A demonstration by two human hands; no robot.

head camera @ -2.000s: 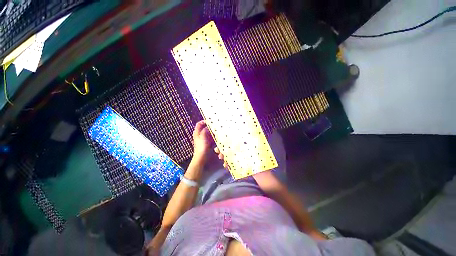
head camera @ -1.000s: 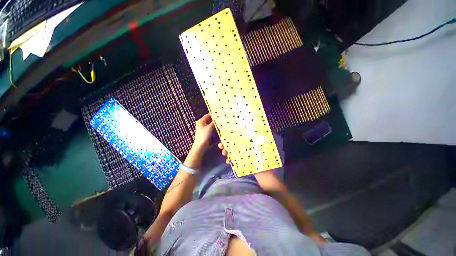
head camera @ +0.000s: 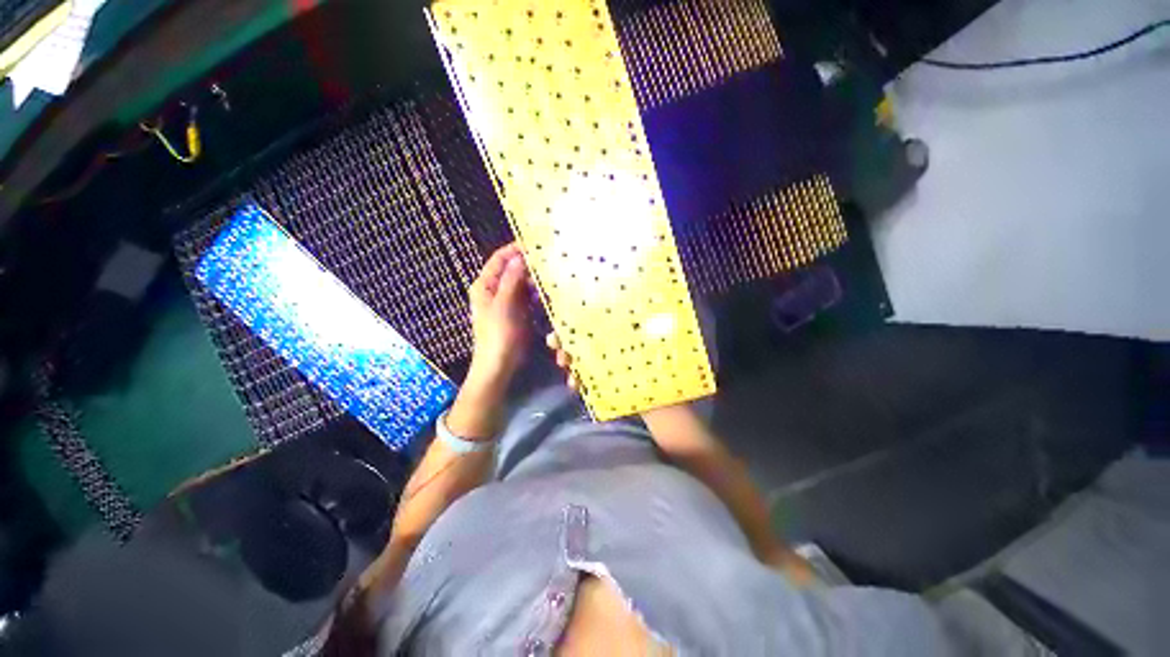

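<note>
A long circuit board panel (head camera: 577, 212) is held up in front of me, its yellow-tan dotted back showing, with white glare in the middle. Its top end is cut off by the picture's edge. My right hand (head camera: 565, 363) holds it near the lower end; only fingertips show at the left edge, the rest is hidden behind the panel. My left hand (head camera: 502, 293) is raised at the panel's left edge, fingers bent close together; I cannot tell whether it grips the panel or something thin.
A blue panel (head camera: 321, 327) lies flat across racked boards (head camera: 372, 205) at left. More racked boards (head camera: 770, 231) stand at right, with a dark band between rows. A speckled strip (head camera: 87, 469) lies far left. A white surface (head camera: 1039, 193) is at right.
The view has shifted, so the bench and panel sit higher in the picture. The panel remains held up with its tan back showing, and its glare patch has changed. My left hand stays beside its edge.
</note>
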